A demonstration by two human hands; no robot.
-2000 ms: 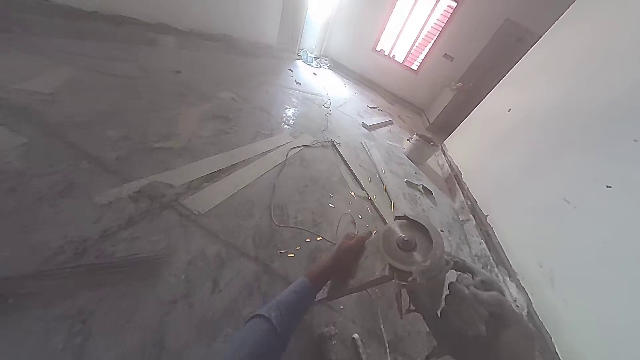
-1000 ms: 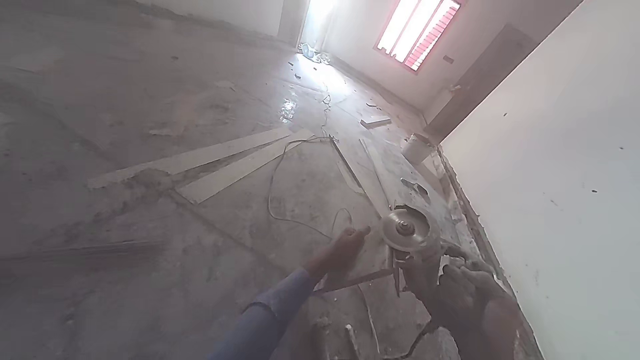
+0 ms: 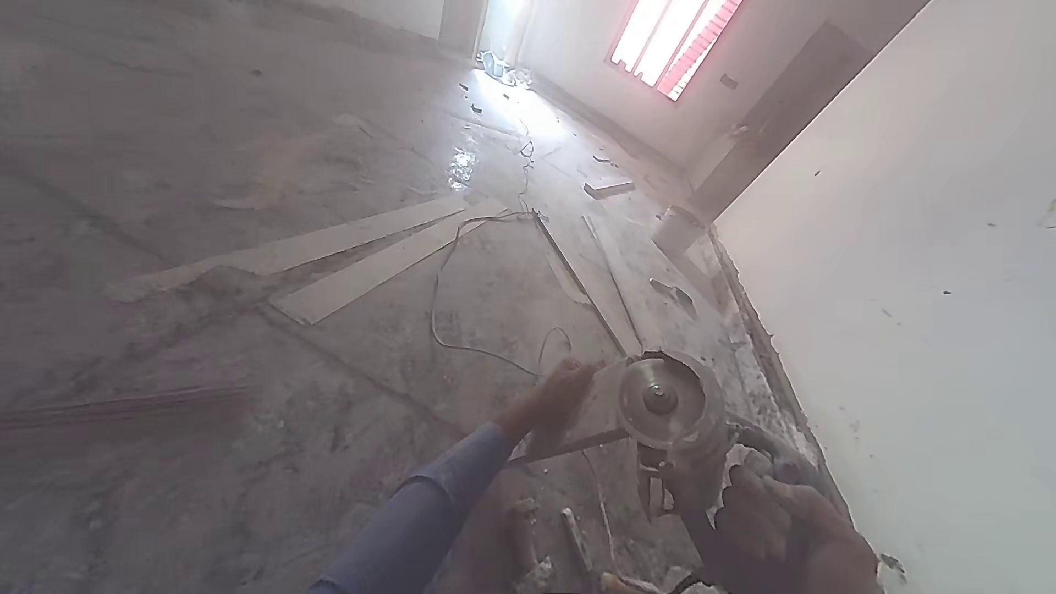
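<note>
My right hand (image 3: 767, 503) is closed on an angle grinder (image 3: 689, 437), whose round disc (image 3: 658, 396) and guard face up toward me at the lower right. The disc lies against the right end of a flat tile piece (image 3: 590, 412). My left hand (image 3: 565, 392) grips that piece at its upper left edge, just left of the disc; part of the fingers is blurred by haze. A dark edge of the piece runs toward the lower left. Whether the disc is spinning I cannot tell.
Long pale strips (image 3: 371, 272) lie on the dusty floor at left, others (image 3: 582, 280) beyond the grinder. A thin cable (image 3: 436, 305) loops between them. A bucket (image 3: 679, 229) stands near the white wall (image 3: 932, 313) at right. Rubble and short bars (image 3: 575, 536) lie close below.
The sparks seen two seconds ago around the disc are gone. The grinder and both hands stay in about the same place beside the tile piece.
</note>
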